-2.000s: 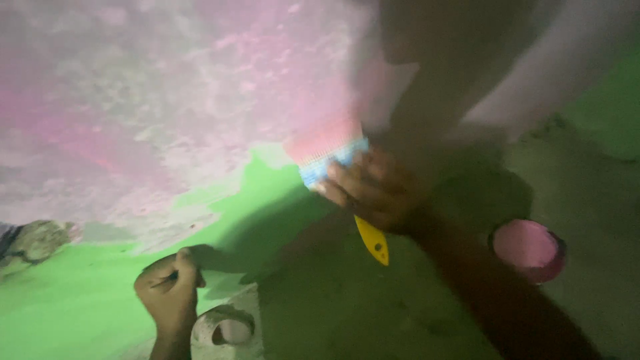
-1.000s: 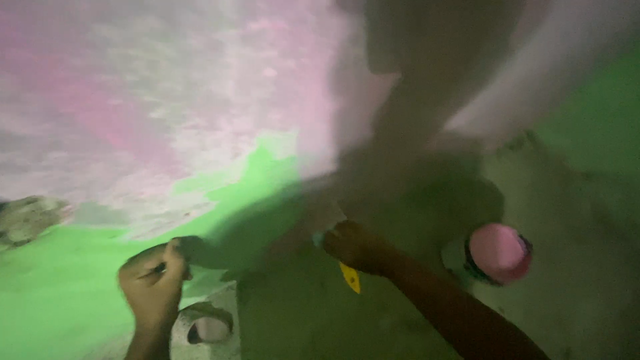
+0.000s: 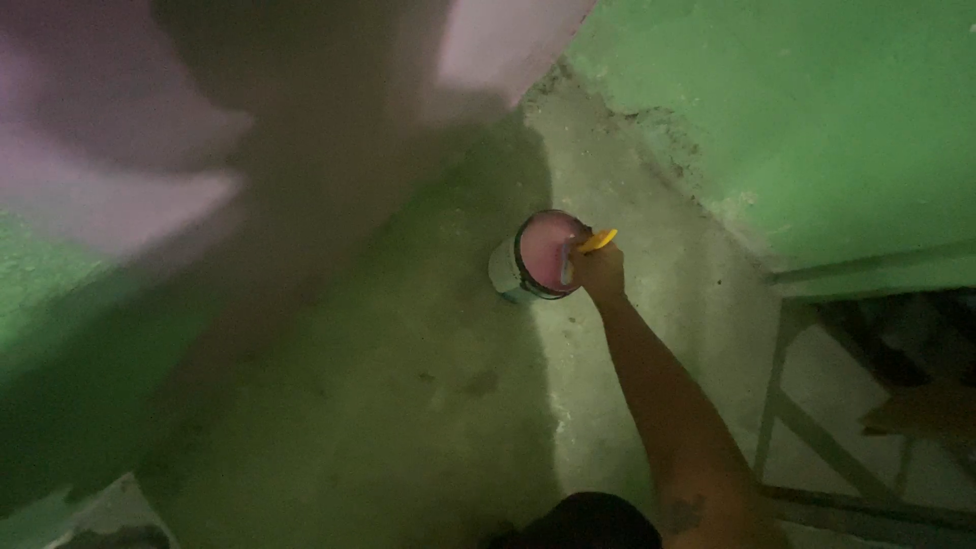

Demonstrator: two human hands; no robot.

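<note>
My right hand (image 3: 598, 267) is closed around a paintbrush with a yellow handle (image 3: 598, 241), over the right side of an open paint bucket (image 3: 507, 271). Pink paint (image 3: 545, 248) shows inside the dark rim. The brush head points down at the paint; my fingers partly hide it, and I cannot tell how deep it sits. To the left, the wall (image 3: 305, 152) bears pink paint over green, mostly in shadow. My left hand is out of view.
A green wall (image 3: 839, 137) rises at the right, meeting the concrete floor (image 3: 427, 366) along a rough edge. At the lower right stands a frame with diagonal bars (image 3: 831, 450). A dark rounded shape (image 3: 595, 522) lies at the bottom edge.
My right hand has moved the brush from the pink wall to the paint bucket. The view has swung far to the right, and my left hand has left it.
</note>
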